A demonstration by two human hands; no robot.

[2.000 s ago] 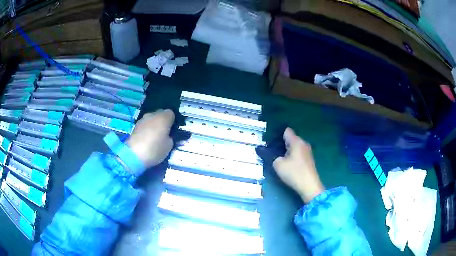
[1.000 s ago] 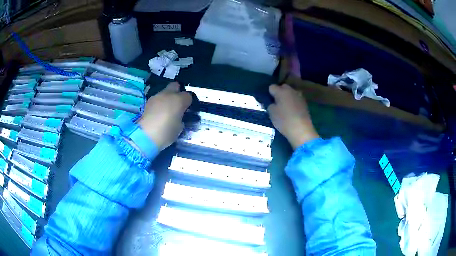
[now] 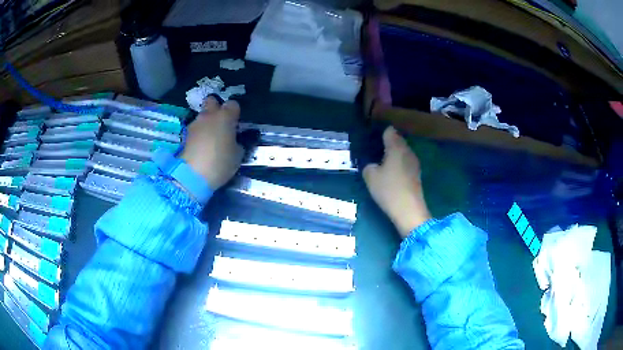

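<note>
Bright silver finned bars lie in a column on the green mat. Near the top, a dimmer bar [image 3: 307, 137] lies close against a bright bar with small holes [image 3: 300, 158]. Below, one bar [image 3: 300, 198] lies tilted, its right end lower. Several more bars [image 3: 287, 239] lie under it, glaring white. My left hand [image 3: 215, 147], with black covers on its fingertips, is at the left ends of the top two bars; whether it grips one is unclear. My right hand [image 3: 393, 179], black-tipped, is just off their right ends, fingers apart, holding nothing visible.
Bars with turquoise patches [image 3: 51, 164] fill the left side. A whitish bottle [image 3: 152, 67], white scraps [image 3: 205, 91] and plastic bags [image 3: 307, 51] are at the back. A brown-edged box [image 3: 437, 130] holds crumpled white film [image 3: 475, 109]. A turquoise strip [image 3: 524, 227] and white wipes [image 3: 574, 284] lie right.
The top bars now lie close together. The bar below them has become separate and tilted. My right hand has moved slightly down and away from the bar end it was at.
</note>
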